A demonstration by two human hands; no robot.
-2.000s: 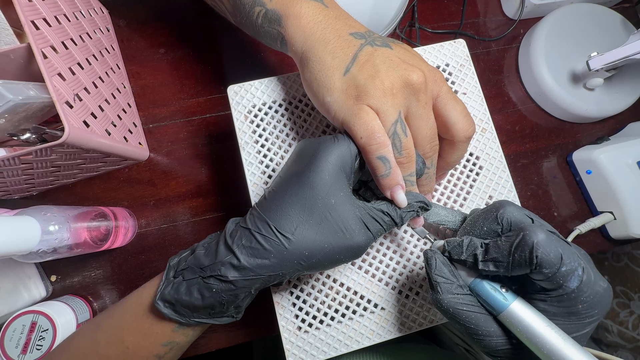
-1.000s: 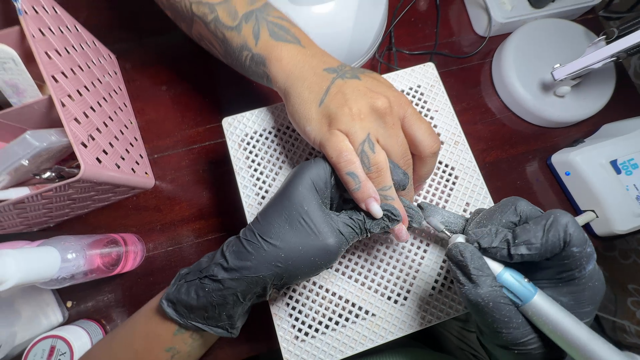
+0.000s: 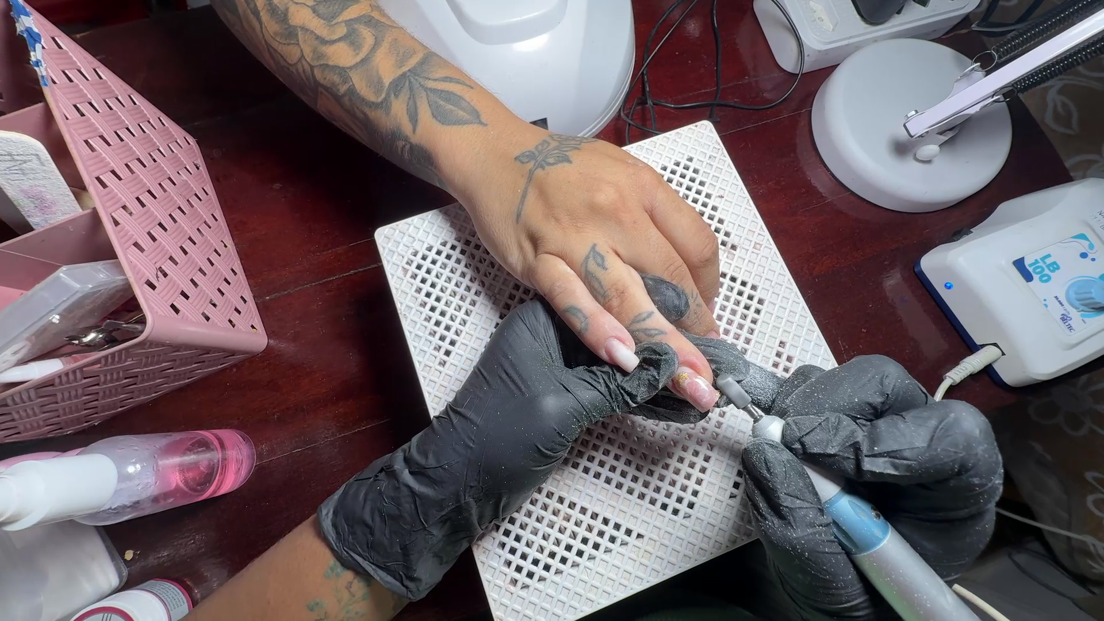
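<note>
My left hand (image 3: 535, 414), in a dusty black glove, is closed around a finger of another person's tattooed hand (image 3: 604, 207), its thumb near two fingertips. One of those nails (image 3: 694, 388) is pinkish with gold specks; the neighbouring nail (image 3: 621, 354) is whitish. My right hand (image 3: 871, 466), gloved in black too, grips an electric nail drill handpiece (image 3: 858, 522), white and blue. Its grey cylindrical bit (image 3: 733, 391) is at the side of the pinkish nail; contact cannot be told. Beneath the hands lies a white perforated grille (image 3: 604, 526).
Pink woven plastic baskets (image 3: 164, 233) and a pink-liquid bottle (image 3: 190, 470) stand at left. A white rounded device (image 3: 526, 52) is behind the person's wrist, beside black cables (image 3: 716, 103). At right are a round lamp base (image 3: 906, 129) and a white control unit (image 3: 1026, 285) with a plugged cord.
The drill bit has moved off the underside of the fingertip to the side of the pinkish nail. My left hand still holds the finger. The view has shifted slightly.
</note>
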